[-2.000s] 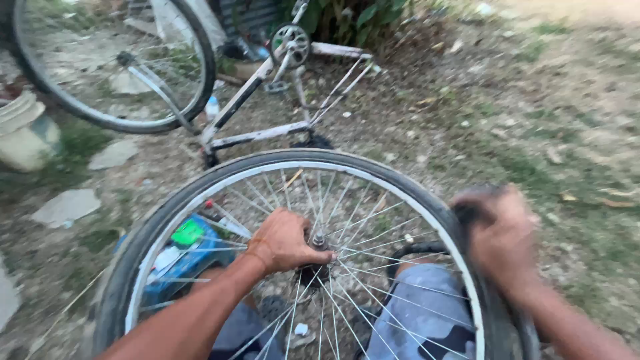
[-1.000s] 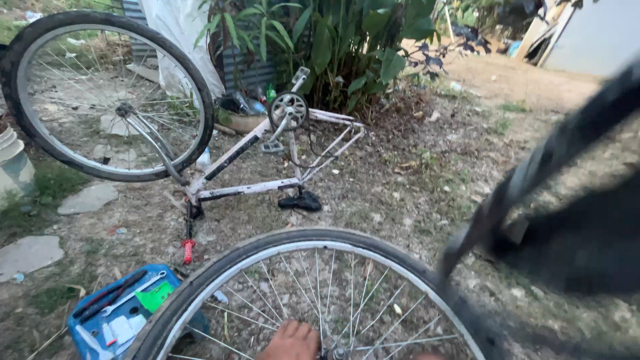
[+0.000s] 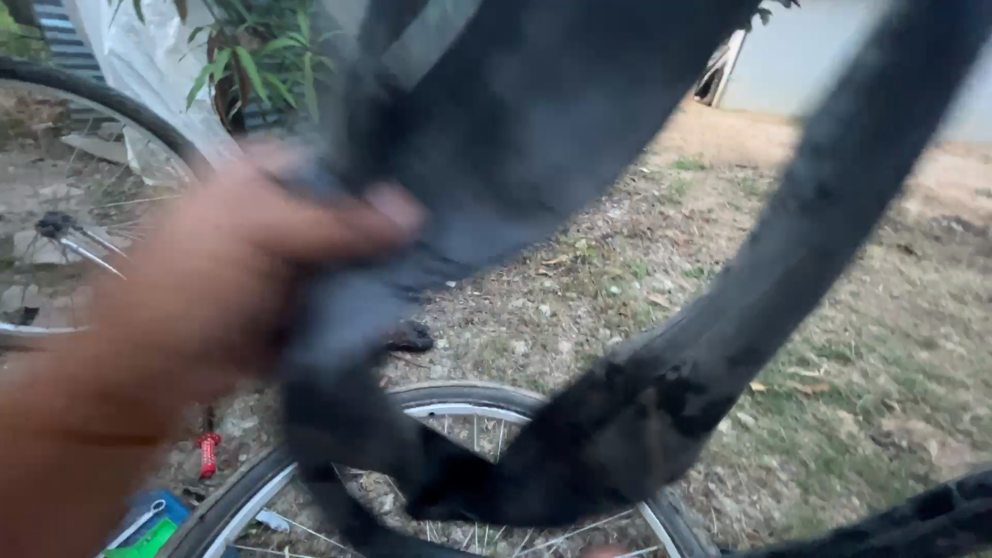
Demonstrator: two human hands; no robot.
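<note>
Close to the camera, my left hand [image 3: 271, 240], blurred, grips a black rubber inner tube [image 3: 659, 411]. The tube is flat and wide near the hand, and its loops hang across the middle and right of the view. Below it lies a bicycle wheel [image 3: 473, 399] with a dark tyre, a pale rim and spokes, partly covered by the tube. A fingertip [image 3: 604, 551] shows at the bottom edge; the rest of that hand is out of view. A black tyre-like band [image 3: 899, 515] crosses the lower right corner.
At the left stands another bicycle wheel [image 3: 116, 101]. A red handlebar grip [image 3: 208, 456] lies near a blue tray [image 3: 167, 508] with a wrench [image 3: 136, 527] and a green item [image 3: 143, 540]. Behind are a plant [image 3: 256, 70], plastic sheeting [image 3: 147, 62] and a pale wall [image 3: 806, 62].
My left hand has come up from the wheel's hub and is now on the black tube. The tube has moved from the right side across the middle of the view.
</note>
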